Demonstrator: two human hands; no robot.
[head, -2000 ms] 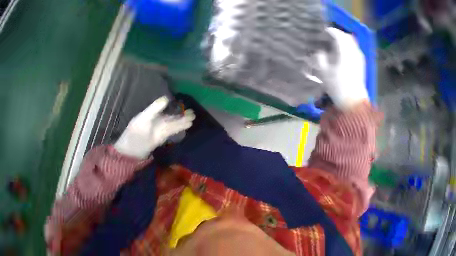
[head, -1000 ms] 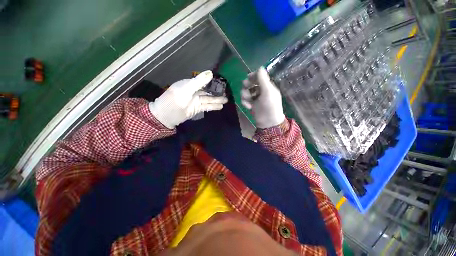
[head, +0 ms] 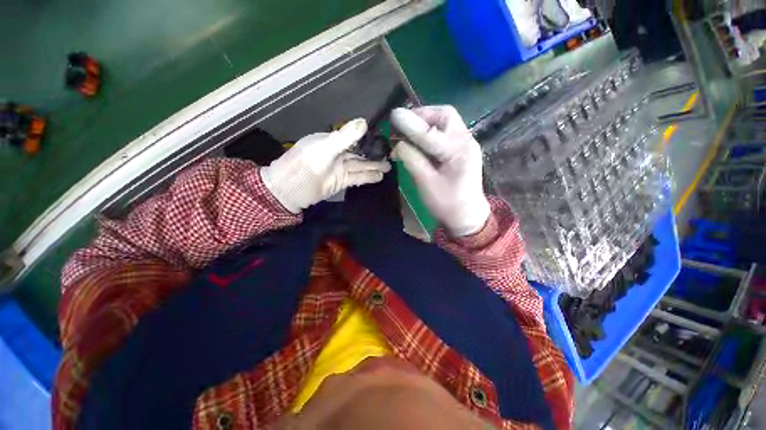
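Note:
My left hand [head: 323, 168], in a white glove, holds a small dark unit [head: 370, 148] between thumb and fingers, in front of my body. My right hand [head: 441, 159], also gloved, is just right of the unit, thumb and index finger pinched together at its side. Whether they pinch a small part is too small to tell. Much of the unit is hidden by the fingers and the dark clothing behind it.
Clear blister trays [head: 579, 168] stand at the right, over a blue bin [head: 669, 252] of black parts. A small blue bin [head: 485, 38] with white items is at the top. Orange-and-black units [head: 84, 74] sit on the green belt [head: 168, 42]. A blue tote [head: 25, 344] is at lower left.
My right hand has come from the blister trays to beside the dark unit, its fingertips now pinched closer to it. My left hand still holds the unit. The camera view has turned.

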